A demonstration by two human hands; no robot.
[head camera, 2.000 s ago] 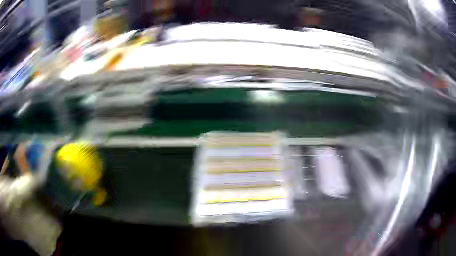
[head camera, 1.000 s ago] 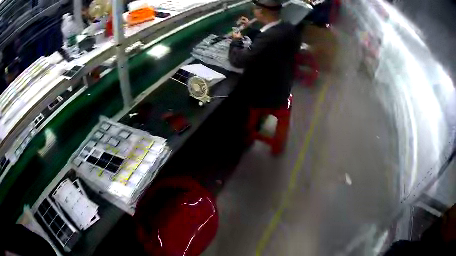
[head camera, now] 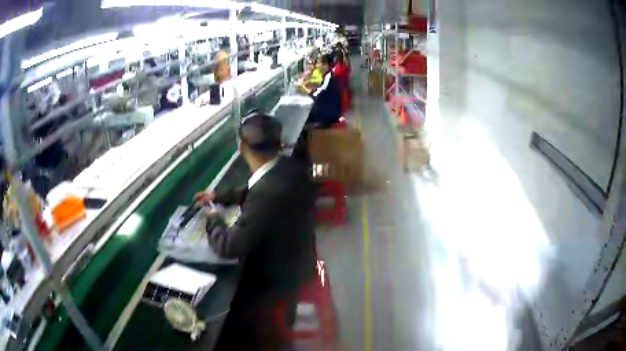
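Neither of my hands is in the picture. Nearest in front of me on the bench, at lower left, a small cream desk fan [head camera: 181,317] stands at the bench edge. Beside it lie a black die-cut sheet [head camera: 159,295] with white lines and a white sheet [head camera: 184,280]. Beyond them a seated person in a dark jacket [head camera: 271,226] works with both hands over a blister tray [head camera: 185,240]. What those hands hold is too small to tell.
The green conveyor belt [head camera: 117,253] runs along the left. An orange bin [head camera: 67,212] is on the far bench. A red stool [head camera: 309,315] is under the person. Cardboard boxes [head camera: 336,154] stand beyond, by the aisle floor [head camera: 384,274] with its yellow line. More workers sit farther off.
The view has swung up and along the line. The near tray, the phone-like red slab and the empty red stool have left the picture. The seated person and fan now appear nearer and lower.
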